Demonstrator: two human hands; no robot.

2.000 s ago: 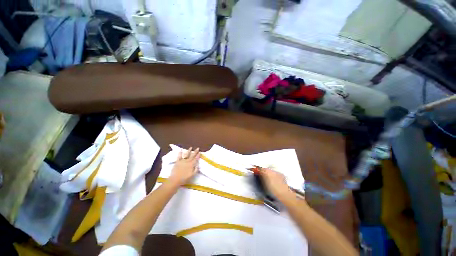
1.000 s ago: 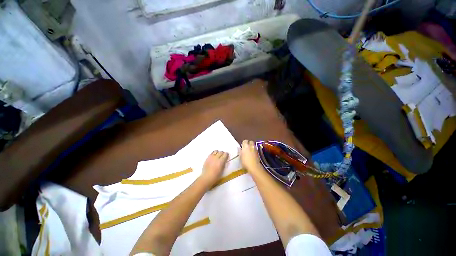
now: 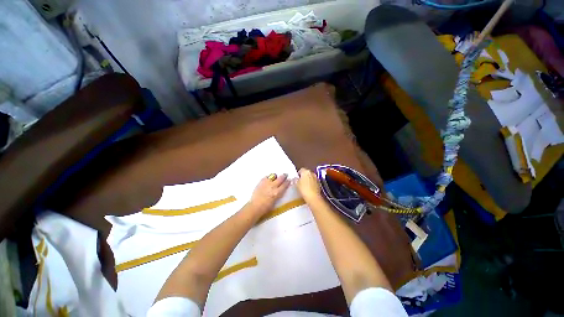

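A white garment panel [image 3: 204, 223], wrong side up with mustard strips along its seams, lies on the brown-covered table. My left hand [image 3: 269, 189] rests on the panel near its right end, a ring on one finger. My right hand [image 3: 307, 186] is at the panel's right edge, fingers bent close to the left hand's fingers. Whether either hand pinches the cloth is hard to tell. The steam iron [image 3: 349, 192], with a red-brown handle, rests on the table just right of my right hand, not held.
A crumpled white pile [image 3: 71, 260] lies at left, a brown padded board [image 3: 68, 139] behind it. A scrap trough [image 3: 266, 65] stands by the wall. The wrapped iron hose [image 3: 456, 124] hangs at right before a grey board [image 3: 433, 93]. A blue crate [image 3: 433, 235] is low at right.
Two seconds ago my right hand held the iron over the panel; now the iron stands aside at right. The view has turned right. Since one second ago both hands have barely moved along the panel's right end.
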